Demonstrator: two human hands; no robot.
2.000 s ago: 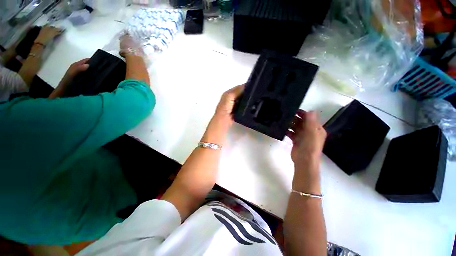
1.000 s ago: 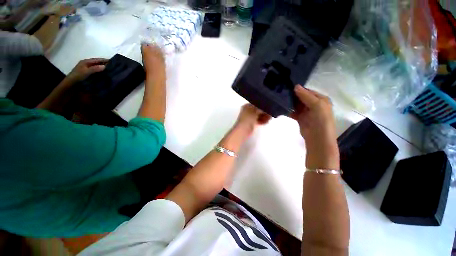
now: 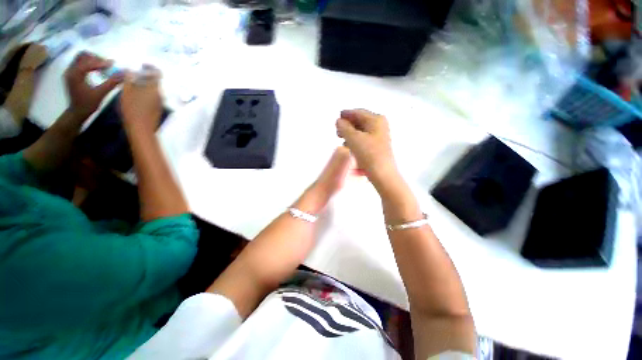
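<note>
A black insert tray block [image 3: 263,144] lies flat on the white table, left of my hands, two small recesses above one larger recess facing up. Neither of my hands touches it. My left hand [image 3: 336,169] is over the table in front of me, blurred and seen edge-on, so its fingers are unclear. My right hand [image 3: 367,140] is just above and beside it, fingers curled in, with nothing visible in it. Two more black tray blocks [image 3: 457,184] [image 3: 574,221] lie to the right; the nearer one shows a dark recess.
A large black tray stack [image 3: 373,43] and a small black slab [image 3: 260,27] stand at the far side. Clear plastic [image 3: 493,77] and a blue basket [image 3: 595,105] are upper right. A neighbour's hands [image 3: 144,105] work over a dark tray at left.
The tray block that my right hand held up is now down on the table at the left, released. My right hand has moved left and down, close to my left hand.
</note>
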